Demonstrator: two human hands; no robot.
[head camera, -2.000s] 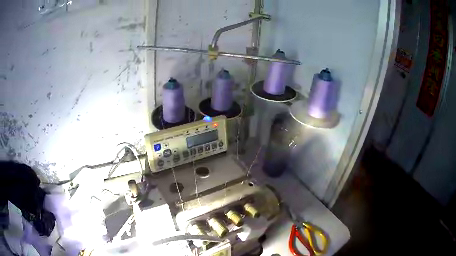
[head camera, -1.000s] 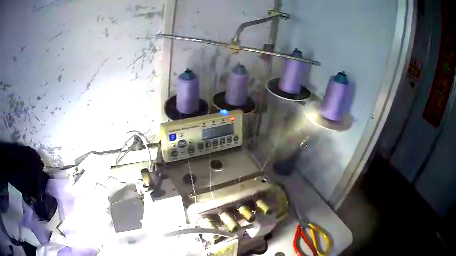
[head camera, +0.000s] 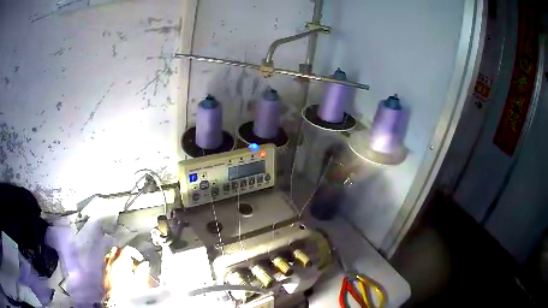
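Note:
The overlock machine (head camera: 273, 240) fills the lower centre, its front in lamp glare. Pale lilac and white cut fabric pieces (head camera: 75, 255) lie at the lower left. A hand, apparently my left hand (head camera: 120, 271), shows at the fabric's right side, left of the machine head. It is overexposed, so its fingers and any hold on the fabric cannot be made out. My right hand is not visible. The needle area is lost in glare.
Four purple thread cones (head camera: 208, 123) stand behind the control panel (head camera: 228, 175), under a metal rod (head camera: 228, 62). Red- and yellow-handled snips (head camera: 362, 292) lie right of the tension knobs (head camera: 282, 264). A black heap (head camera: 21, 219) is at far left.
The hand now shows left of the machine head, where only glare and pale fabric showed before. The lilac fabric there has changed shape. The view has shifted slightly.

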